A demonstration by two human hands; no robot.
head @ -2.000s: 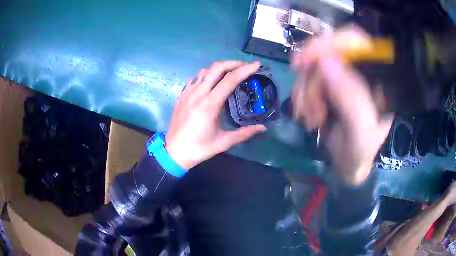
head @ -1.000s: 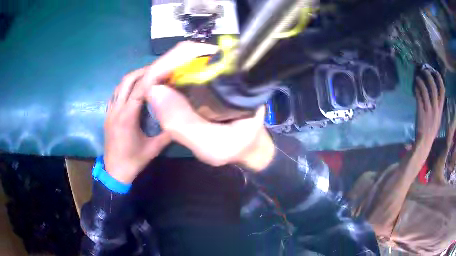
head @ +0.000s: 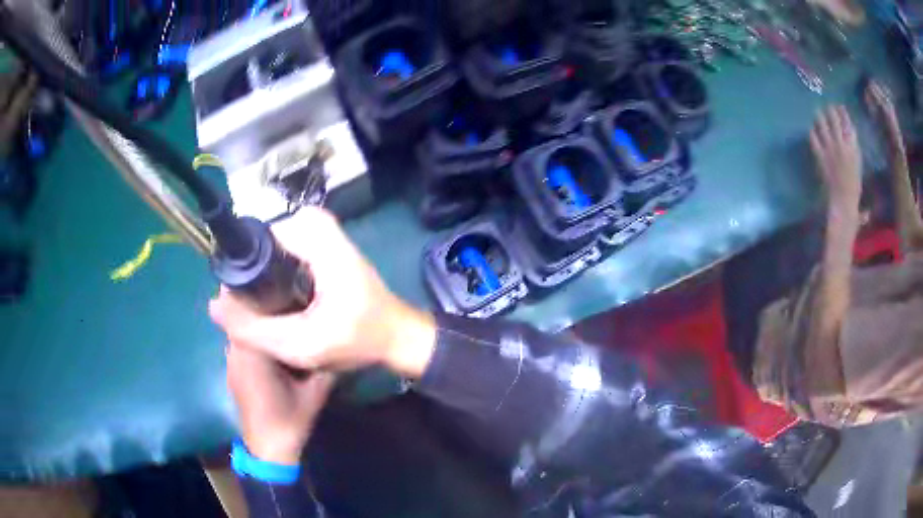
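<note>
My right hand (head: 334, 304) is closed around the thick black electric screwdriver (head: 261, 265), seen from above, with its cable running to the upper left. My left hand (head: 265, 400), with a blue wristband, is just below and mostly behind my right hand. Its fingertips and whatever it holds are hidden. The white screw feeder (head: 278, 121) stands just beyond my hands. The nearest black housing (head: 476, 268), with a blue cylinder inside, sits right of my right hand.
More black housings (head: 567, 182) stand in rows at the centre right on the green mat (head: 111, 374). Dark units with blue parts (head: 152, 86) lie at the upper left. Small green pieces (head: 708, 30) lie at the top right. Another person's arms (head: 838, 192) reach in at the right, near a red stool (head: 698, 344).
The view has swung right, showing more housings. My right hand brought the screwdriver over to my left hand and stays there. The housing seen earlier in my left hand is now hidden.
</note>
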